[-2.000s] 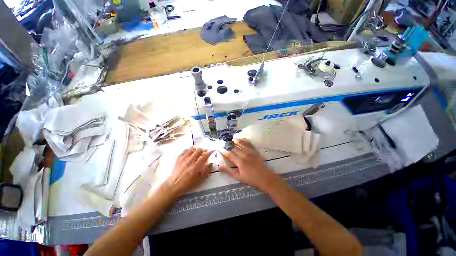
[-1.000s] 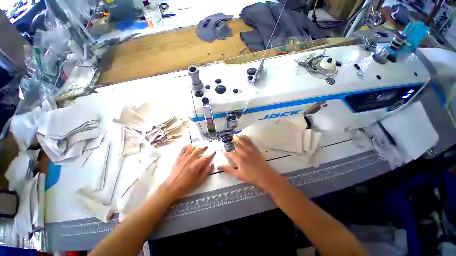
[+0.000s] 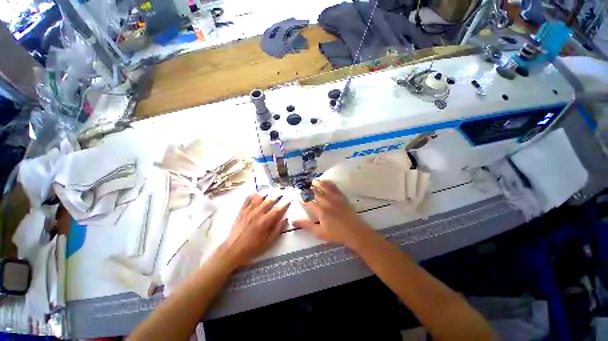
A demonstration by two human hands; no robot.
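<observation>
A small pale fabric piece (image 3: 291,208) lies under the needle area of the white sewing machine (image 3: 400,120), washed out by the bright light. My left hand (image 3: 259,223) lies flat on it, left of the presser foot (image 3: 305,190), fingers slightly spread. My right hand (image 3: 332,212) lies flat on its right side, fingertips close beside the foot. Both hands press the piece down; its edges are hard to make out. Beige cut pieces (image 3: 377,181) lie right of the foot, under the machine arm. A fanned beige pile (image 3: 207,170) lies left of the needle.
White fabric strips (image 3: 148,230) lie at the left front, with folded white pieces (image 3: 100,180) behind them. A white cloth (image 3: 550,170) lies at the right end. Plastic bags (image 3: 67,73) stand at far left. Grey fabric (image 3: 373,33) lies behind the machine on a wooden board (image 3: 200,74).
The camera view has shifted slightly. My hands stay beside the presser foot with only small movements of the fingers. The piles look the same.
</observation>
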